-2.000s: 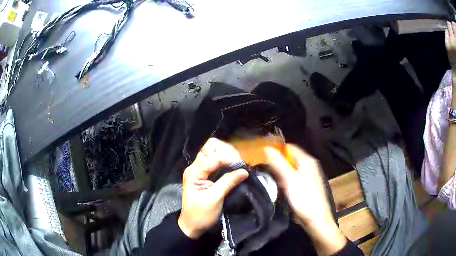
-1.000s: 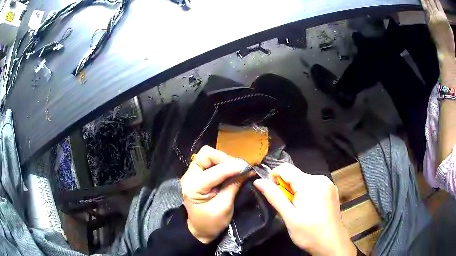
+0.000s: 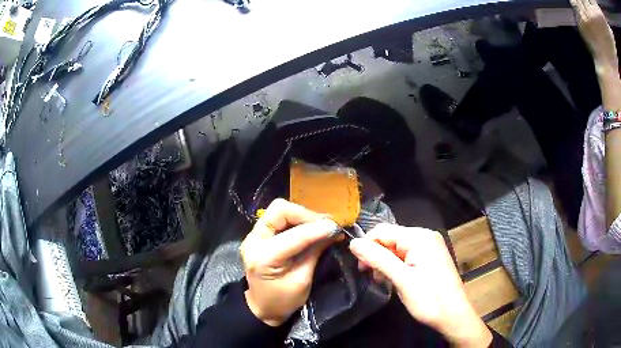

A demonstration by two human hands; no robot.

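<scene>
A dark garment piece [image 3: 340,282] with pale stitch lines and a whitish frayed edge lies across my lap. An orange-brown patch [image 3: 324,192] lies flat just above my hands, with loose threads at its top edge. My left hand [image 3: 289,255] pinches the garment at the patch's lower edge between thumb and fingertips. My right hand [image 3: 415,265] is closed close beside it on a thin metal-tipped tool [image 3: 355,232]; the tool's handle is mostly hidden in the fingers, with a small orange bit showing.
A dark table [image 3: 225,51] with twisted cords [image 3: 133,58] curves across the top. Grey cloth [image 3: 538,251] drapes over a slatted wooden seat [image 3: 480,272] at right. Another person's arm [image 3: 600,51] and pink sleeve [image 3: 602,190] are at the right edge. Scraps lie on the floor.
The patch, blurred two seconds ago, now lies flat. My right hand has moved in against the patch's lower edge, and less of the orange handle shows than one second ago.
</scene>
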